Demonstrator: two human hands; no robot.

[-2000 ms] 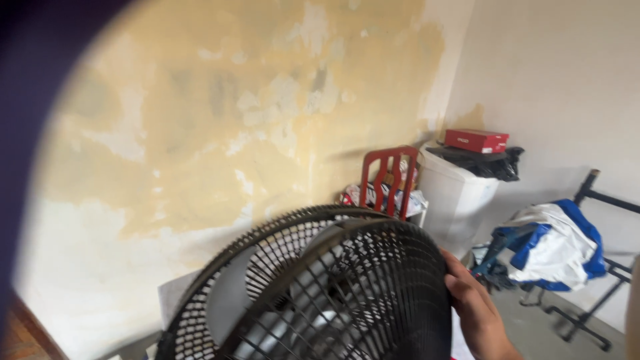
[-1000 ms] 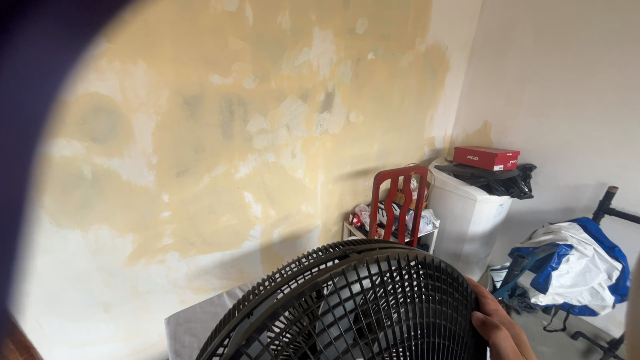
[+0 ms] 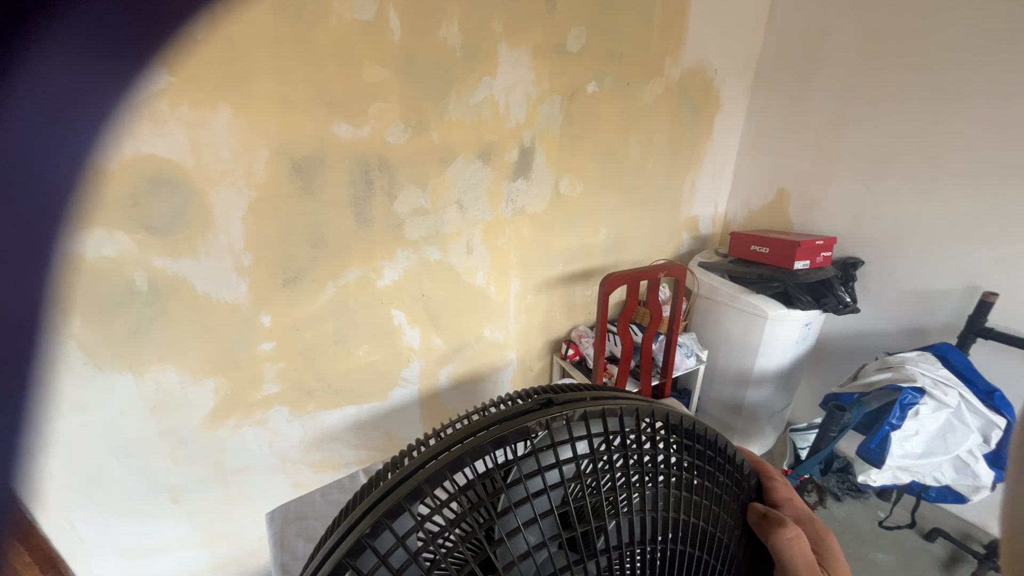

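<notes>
A black fan with a plastic grille cage (image 3: pixel 552 488) fills the lower middle of the head view, its lower part cut off by the frame's edge. On the cage's right rim rests my right hand (image 3: pixel 792 520), with the thumb and a finger closed around the edge. Grey blades show through the grille. My left hand is out of sight.
Beyond the fan stand a red chair back (image 3: pixel 606 328), a white shelf (image 3: pixel 698 382) with bags and a basket, and a white appliance (image 3: pixel 752 352) bearing a red box (image 3: pixel 776 250). At right, a blue and white bag (image 3: pixel 920 416) hangs by a black metal frame (image 3: pixel 980 320). A patchy wall (image 3: pixel 360 240) rises behind.
The fan and my right hand sit lower and farther right in view than two seconds ago. The hand stays on the cage's rim. The view has shifted somewhat.
</notes>
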